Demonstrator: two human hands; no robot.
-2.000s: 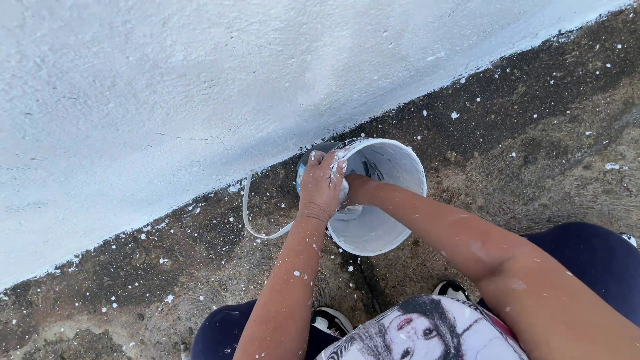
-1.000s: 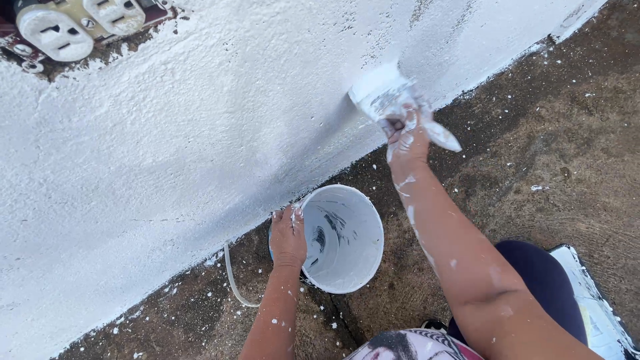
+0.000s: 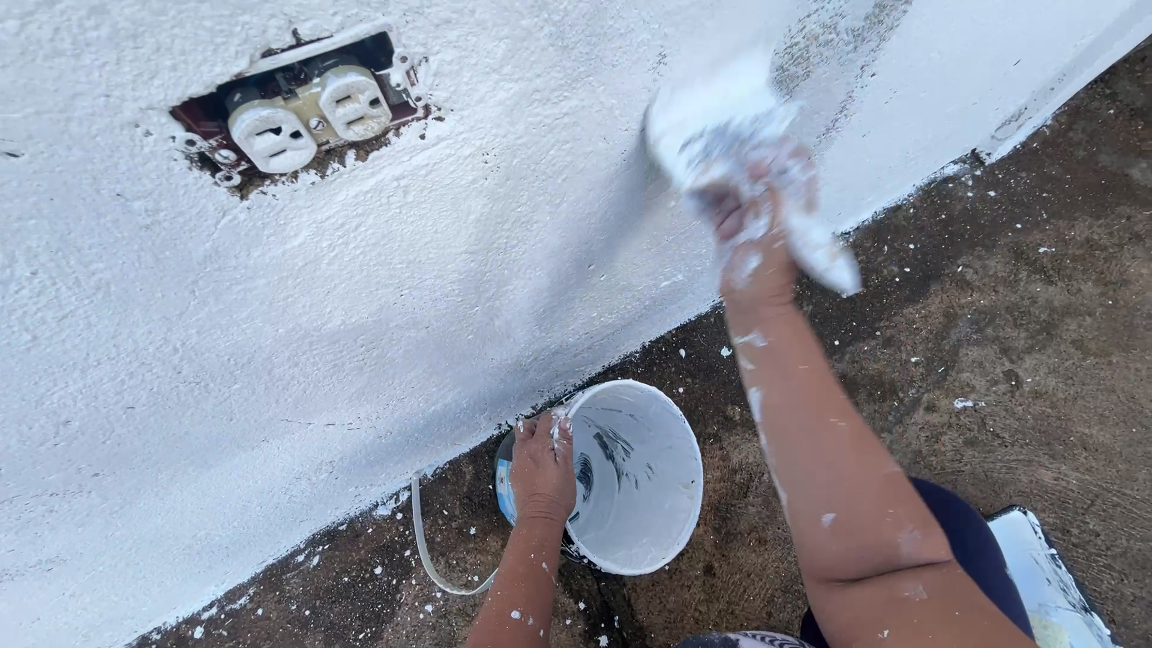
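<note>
My right hand [image 3: 751, 202], smeared with white paint and blurred, grips a wide paintbrush [image 3: 711, 117] whose paint-laden bristles lie against the white wall [image 3: 405, 306]. The brush's handle end sticks out below the hand, toward the ground. My left hand [image 3: 543, 459] holds the near-wall rim of a white plastic bucket [image 3: 643, 486], which is tilted so its mouth faces up toward me. Streaks of paint and dark marks show inside the bucket. Its pale handle [image 3: 427, 549] loops out to the left on the ground.
An uncovered electrical outlet [image 3: 310, 117], spattered with paint, is set in the wall at upper left. A grey, unevenly painted patch [image 3: 837, 63] is at upper right. Paint-flecked concrete [image 3: 1017, 360] runs along the wall's foot. A paint-covered tray or lid [image 3: 1048, 576] lies at lower right, beside my leg.
My right hand was inside the bucket two seconds ago; it came out with the brush and has moved up along the wall. My left hand stays at the bucket's rim. The view has shifted toward the outlet.
</note>
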